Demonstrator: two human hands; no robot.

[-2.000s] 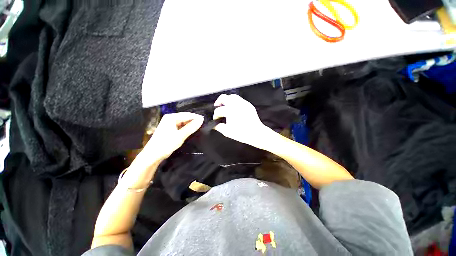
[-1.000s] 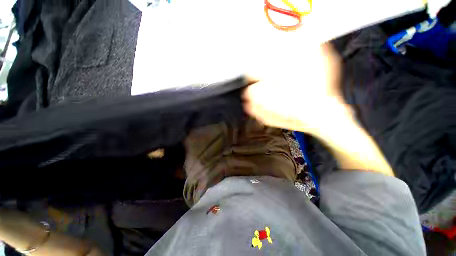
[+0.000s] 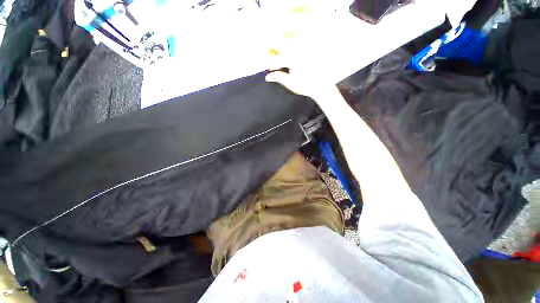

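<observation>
A long black garment panel point(image 3: 177, 130) is stretched from the table's front edge across my lap to the far left. A thin white line runs along it. My right hand point(image 3: 296, 77) is at its upper right end on the table edge, washed out by glare, with the cloth edge at the fingers. My left hand is not visible; only part of the left forearm shows at the bottom left edge. A yellow and orange shape on the table, partly behind my right hand, looks like scissor handles, blurred by glare.
The white table point(image 3: 385, 44) bears a dark object point(image 3: 379, 9) at its back right. White and blue machine parts point(image 3: 136, 29) stand at the upper left. Black garments point(image 3: 456, 148) are heaped at the right, below a blue crate point(image 3: 456, 47). Grey-black cloth point(image 3: 97, 89) hangs at the left.
The black cloth moved from between both hands to a long stretched panel, now spread wider with its white line showing. My right hand moved up onto the table; my left hand went out at the left.
</observation>
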